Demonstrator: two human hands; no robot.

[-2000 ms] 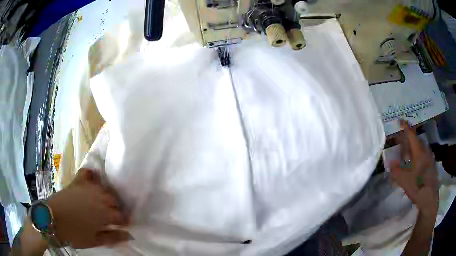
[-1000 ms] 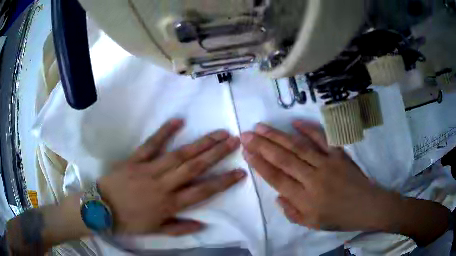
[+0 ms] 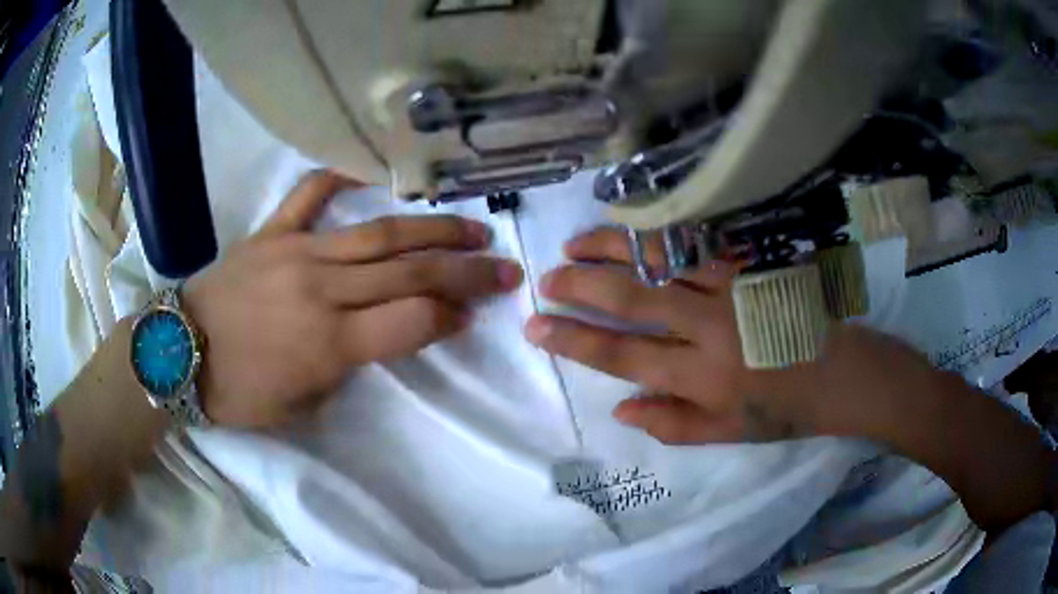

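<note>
A wide white cloth (image 3: 453, 418) lies under the sewing machine head (image 3: 348, 81). A thin straight seam (image 3: 559, 374) runs down it from the small dark presser foot (image 3: 504, 202). My left hand (image 3: 360, 284), with a blue-faced watch at the wrist, lies flat on the cloth left of the seam, its fingertips near the seam just below the foot. My right hand (image 3: 673, 337) lies flat right of the seam, fingertips at the seam. Part of it is hidden behind a wire loop and a cream knob. Neither hand grips the cloth.
A thick black rod (image 3: 162, 139) hangs at the left. Ribbed cream knobs (image 3: 780, 318) stick out at the right, close over my right hand. Black scale marks (image 3: 615, 490) show below my hands and at the far right. Cream and white cloth lies bunched at left and lower right.
Both hands came from the cloth's sides onto it beside the seam, then moved up toward the foot. The cloth's lower part is now folded. The machine looms larger than two seconds ago.
</note>
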